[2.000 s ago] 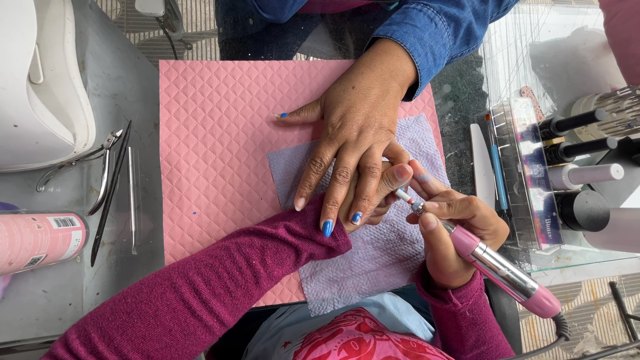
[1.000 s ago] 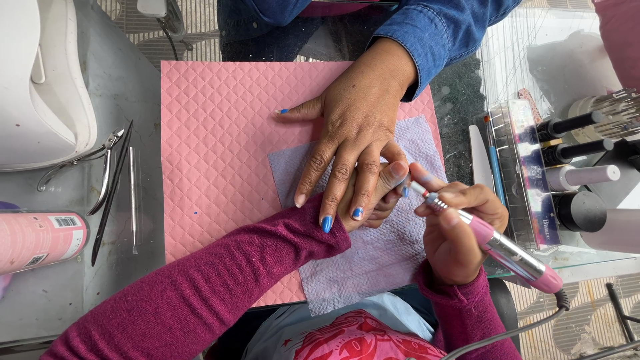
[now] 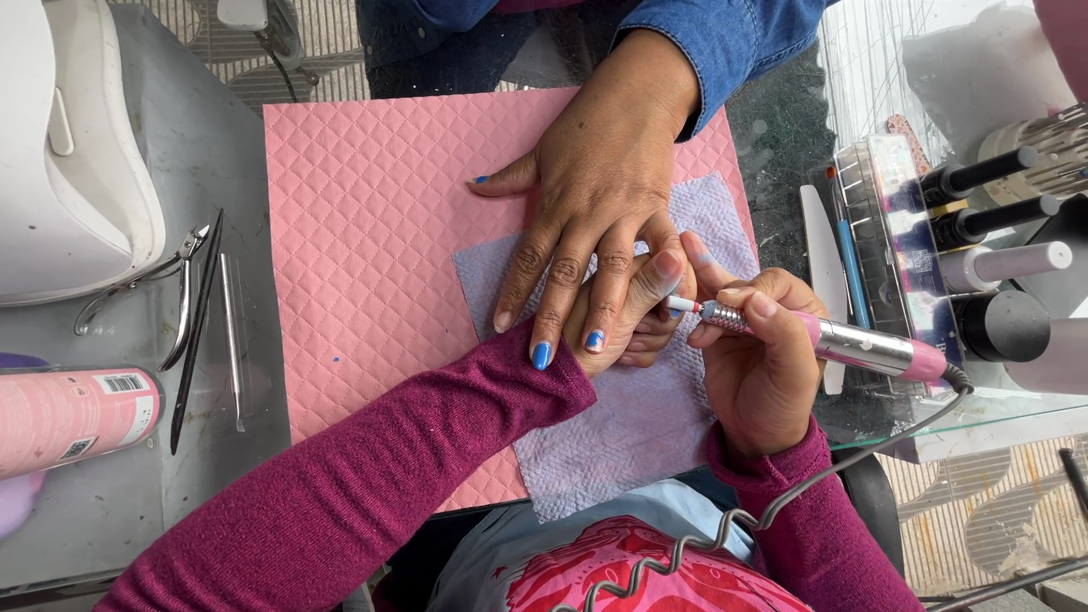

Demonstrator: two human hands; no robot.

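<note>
My right hand point(image 3: 765, 357) grips a pink and silver electric nail drill point(image 3: 858, 344), its white bit point(image 3: 682, 303) at a fingertip of the other person's hand point(image 3: 608, 178). My left hand point(image 3: 625, 314) lies partly under that hand and holds its little finger, my thumb on top; my other left fingers are partly hidden. The other person's hand rests palm down with fingers spread. Blue polish shows on several of its nails, patchy on one, and one nail looks bare. Beneath the hands are a bluish textured paper towel point(image 3: 612, 450) and a pink quilted mat point(image 3: 382, 238).
Left of the mat lie cuticle nippers point(image 3: 183, 297), black tweezers point(image 3: 197, 331) and a metal pusher point(image 3: 230, 340), near a white device point(image 3: 76, 170) and a pink container point(image 3: 76, 416). A nail file point(image 3: 823, 272), a clear case point(image 3: 892, 255) and several bottles stand right. The drill's coiled cord point(image 3: 722, 527) hangs across my lap.
The drill in my right hand has tilted closer to level, and its cord now crosses in front of my right sleeve. My left hand still holds the other person's finger.
</note>
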